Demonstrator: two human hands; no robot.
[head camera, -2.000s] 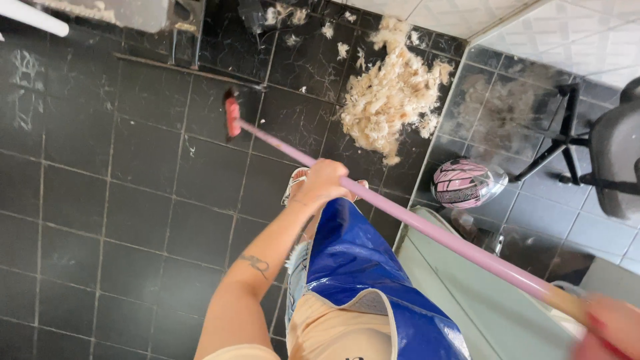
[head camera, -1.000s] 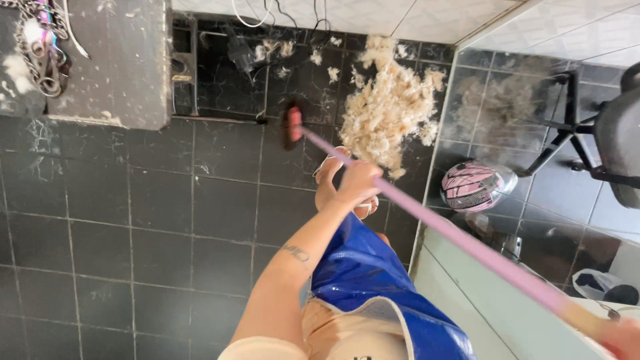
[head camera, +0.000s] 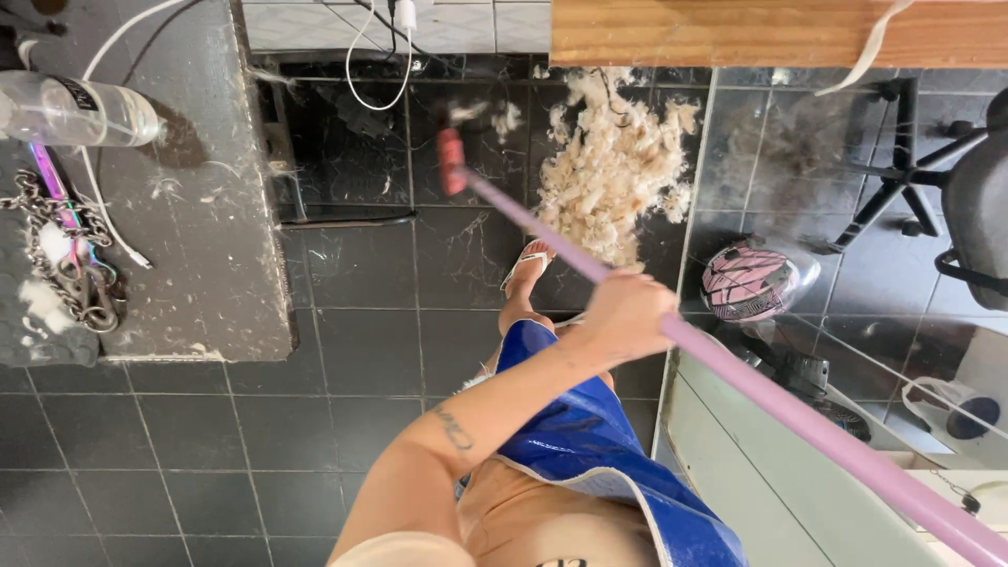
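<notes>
My left hand (head camera: 632, 315) is closed around the pink pole of a broom (head camera: 787, 399), in front of the blue apron (head camera: 598, 449). The pole slants from the lower right corner up to the red broom head (head camera: 451, 161), which is on or just above the dark tiles, left of a large heap of cream-coloured hair or fur (head camera: 618, 157). A few loose tufts (head camera: 505, 118) lie between head and heap. My right hand is out of view, as is the pole's upper end.
At left, a table (head camera: 197, 236) bears a spray bottle (head camera: 94, 110), scissors (head camera: 90, 272) and a chain. A wooden top (head camera: 748, 31) juts in above. At right are a swivel chair (head camera: 976, 205), a pink-and-black helmet (head camera: 748, 279) and a pale panel (head camera: 748, 441). White cables (head camera: 378, 71) hang near the wall.
The broom head has moved toward the wall, beside the loose tufts. My right hand, at the pole's upper end before, has left the view. The view has shifted, showing more table and the wooden top.
</notes>
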